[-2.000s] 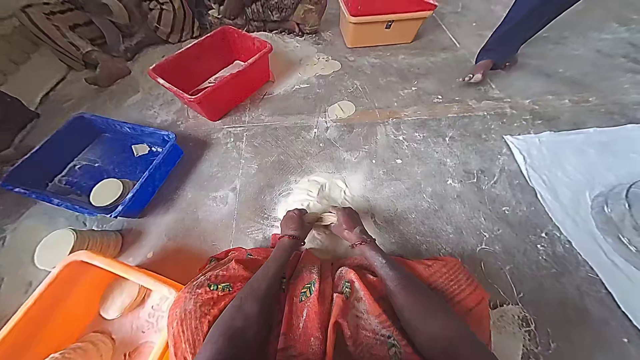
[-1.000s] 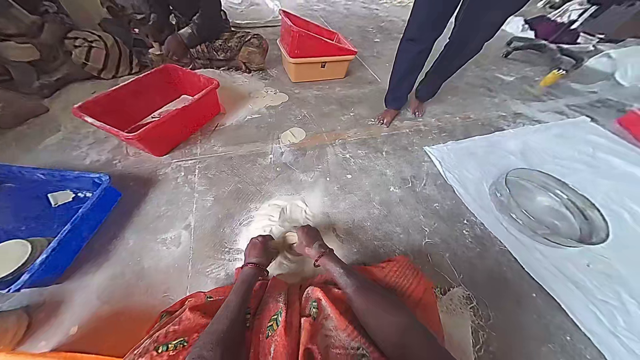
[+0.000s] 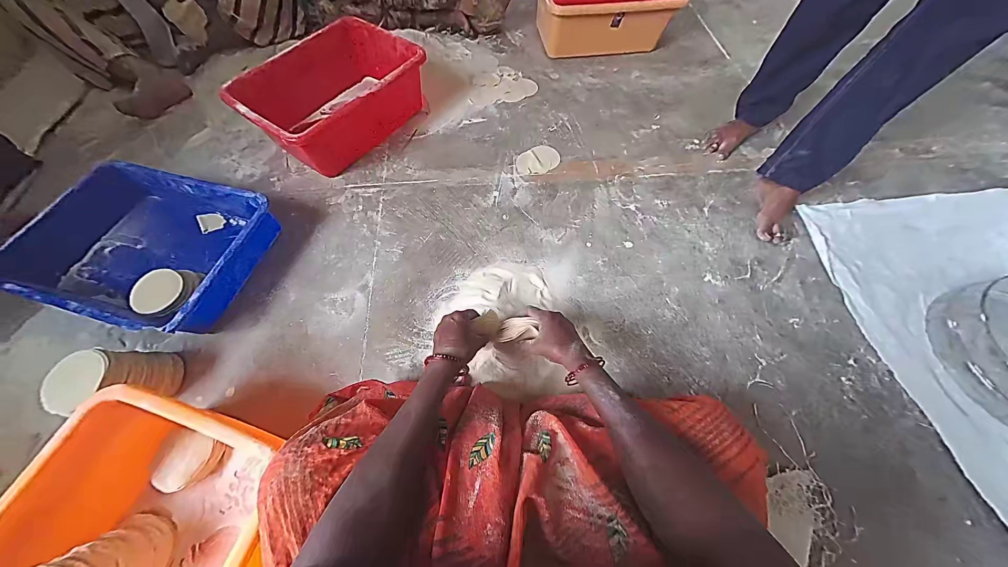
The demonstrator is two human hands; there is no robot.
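Observation:
My left hand (image 3: pixel 460 335) and my right hand (image 3: pixel 556 339) grip a stack of thin pale dough discs (image 3: pixel 516 329) between them, one hand at either side. The stack is held low over a heap of white flour (image 3: pixel 500 287) on the grey floor, just in front of my lap. Both wrists have red bangles. To the left, a blue plastic tub (image 3: pixel 228 268) holds a short stack of round discs (image 3: pixel 156 291) and a small scrap. Beside it on the floor, a longer stack of discs (image 3: pixel 142 372) lies on its side. How the fingers close is partly hidden.
An orange tub (image 3: pixel 134 398) with disc stacks is at lower left; a red tub (image 3: pixel 358 118) stands ahead. A tan tub (image 3: pixel 602 31) is farther off. Loose discs (image 3: pixel 538 161) lie on the floor. A person's bare feet (image 3: pixel 776 209) are ahead right, near a white sheet (image 3: pixel 882 252) with a clear round dish (image 3: pixel 972 331).
The view has swung right and then back left. The other person's legs show two feet now, where two seconds ago one foot showed. Both my hands stay together over the flour.

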